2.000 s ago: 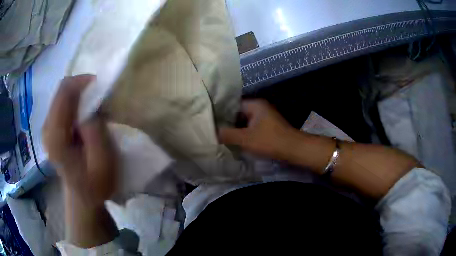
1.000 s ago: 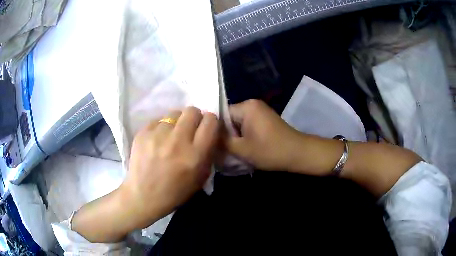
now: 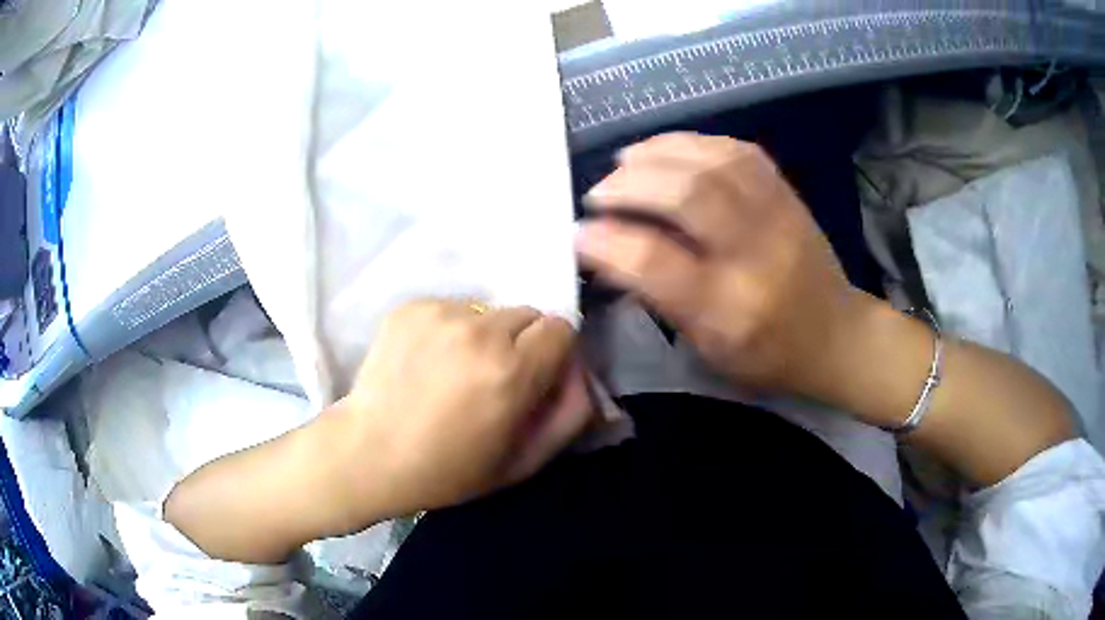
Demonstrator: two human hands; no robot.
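A white cloth panel [image 3: 442, 158] hangs from the table over the front edge towards the lap, with a long fold line down its left part. My left hand [image 3: 467, 400] is closed on its lower right corner, close to the dark apron; the fingertips are partly hidden. My right hand [image 3: 715, 242] is beside the panel's right edge, slightly blurred, with thumb and fingers near that edge. Whether the fingertips touch or pinch the cloth cannot be told.
A grey ruled table edge [image 3: 776, 61] runs on both sides of the panel. A small brown patch [image 3: 584, 24] lies near it. Beige-grey pieces [image 3: 61, 49] are at the upper left. Loose white and beige cloth [image 3: 1006, 267] hangs at the right, more below left.
The panel was turned and drawn down over the table edge, hiding its beige side. My right hand has moved up and right from the lower corner; my left hand has moved slightly right.
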